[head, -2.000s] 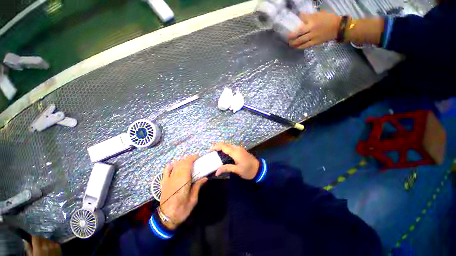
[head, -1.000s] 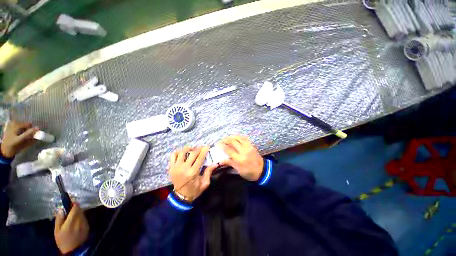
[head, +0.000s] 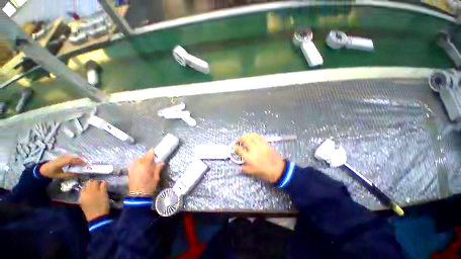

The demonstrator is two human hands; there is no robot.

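My left hand (head: 144, 173) is closed around a white handheld fan (head: 167, 145) at the left-middle of the bench; its handle sticks up past my fingers and the rest is hidden. My right hand (head: 262, 158) has its fingers on the round head of a second fan (head: 212, 152), which lies flat with its handle pointing left. A third fan (head: 189, 177) lies between my hands, its slotted head toward the bench's near edge. A few loose handle covers (head: 177, 114) lie beyond them. A thin strip (head: 282, 138) lies beyond my right hand, partly hidden.
A white-headed mallet (head: 331, 153) lies at the right. A neighbour's hands (head: 60, 166) hold a white piece at the left, near heaped covers (head: 38, 144). Fans (head: 447, 88) lie at the far right. A green conveyor (head: 242, 58) carrying spaced fans runs behind the bench's pale edge (head: 283, 78).
My hands have moved apart. My left hand has moved left with a fan; my right hand has reached forward onto the lying fan's head. The view has swung left and up.
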